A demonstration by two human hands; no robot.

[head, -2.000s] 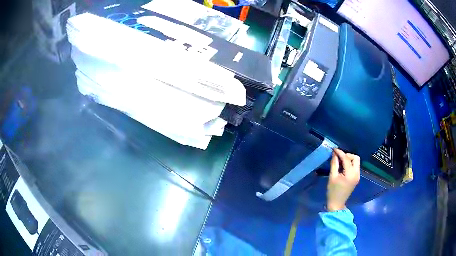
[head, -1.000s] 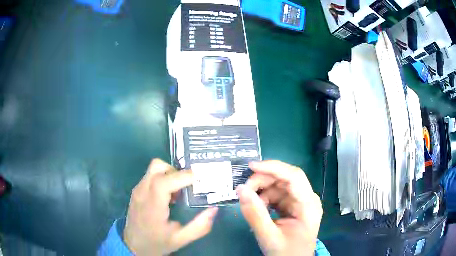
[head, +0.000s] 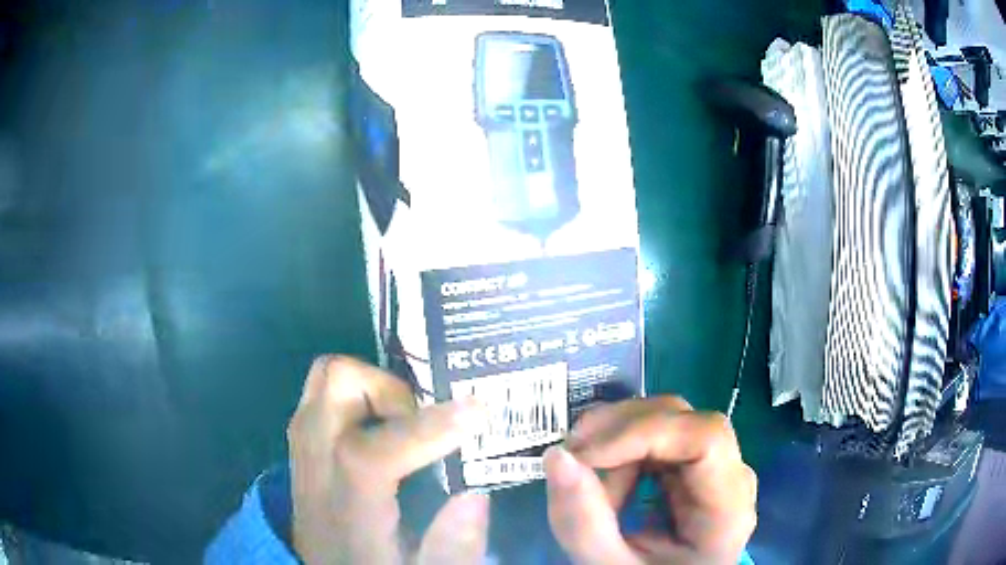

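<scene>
A retail box (head: 605, 144), white with black panels and a tester picture, lies on the dark green bench, its upper end cut off by the frame's top edge. A white barcode label (head: 518, 414) is on its black lower panel. My left hand (head: 370, 464) is at the box's lower left, index fingertip on the label's left side, thumb apart below, holding nothing. My right hand (head: 662, 469) has thumb and index finger pinched at the label's lower right corner. The fingertips hide part of the label's edges.
A black barcode scanner (head: 763, 166) with a cable lies right of the box. Beyond it stands a thick stack of flat white boxes (head: 866, 232) with ridged edges. A dark machine (head: 921, 486) shows at the lower right, and a blue sleeve (head: 990, 348) at the right edge.
The view has moved closer to the box. Both hands remain at its lower end. The label's black bars now show, and the blue testers at the top have left view.
</scene>
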